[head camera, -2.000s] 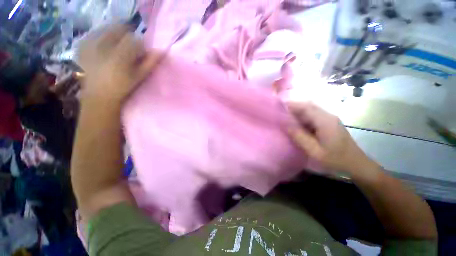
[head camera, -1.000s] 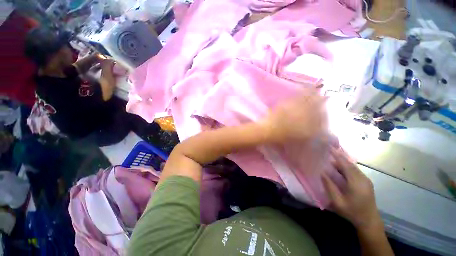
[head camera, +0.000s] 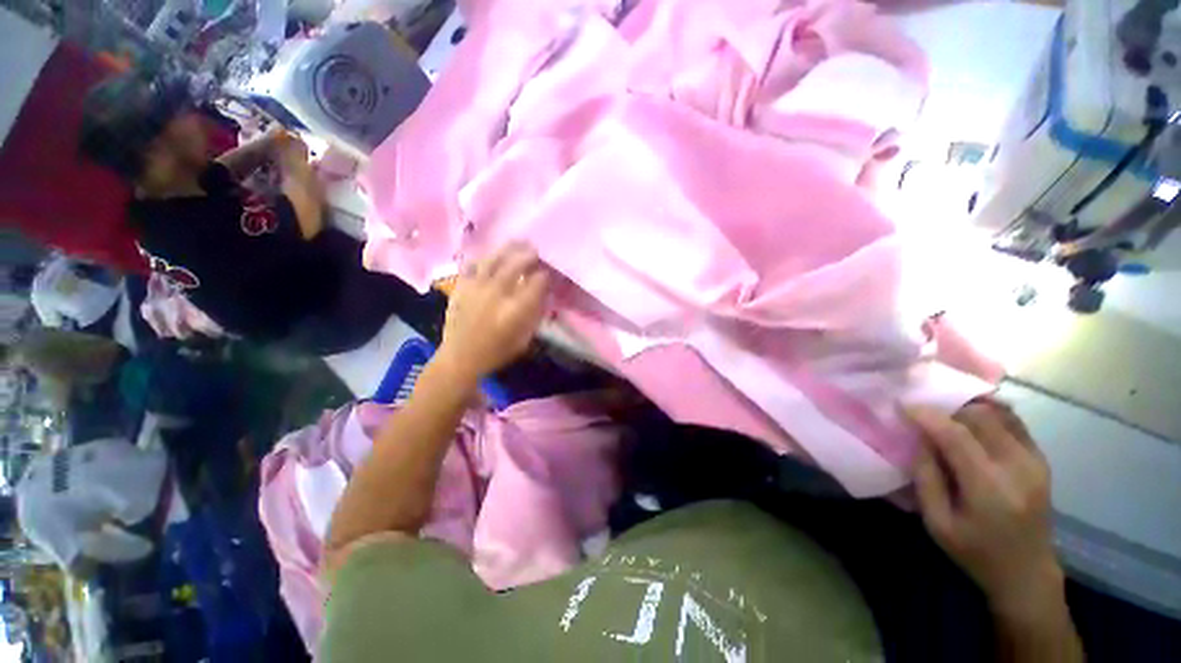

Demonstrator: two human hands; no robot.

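Note:
Pink knit garment pieces (head camera: 648,194) lie heaped over the left part of the sewing table, with a paler band along the near edge. My left hand (head camera: 499,304) is on the left part of the near edge, fingers bent over the cloth. My right hand (head camera: 984,479) pinches the right end of the pink piece near the table's front edge. The sewing machine head (head camera: 1081,130) is at the upper right. The presser foot area is in white lamp glare, beyond and left of the dark knobs, with no cloth seen under it.
A pink bundle (head camera: 538,486) hangs low by my lap, beside a blue basket (head camera: 405,370). Another person (head camera: 246,246) in a black shirt sits at the left, near a grey fan-like unit (head camera: 347,86). The white table surface (head camera: 1101,330) extends at the right.
My left hand has moved left from over the right part of the cloth to its left edge. My right hand has shifted slightly right. The pink cloth is spread out more.

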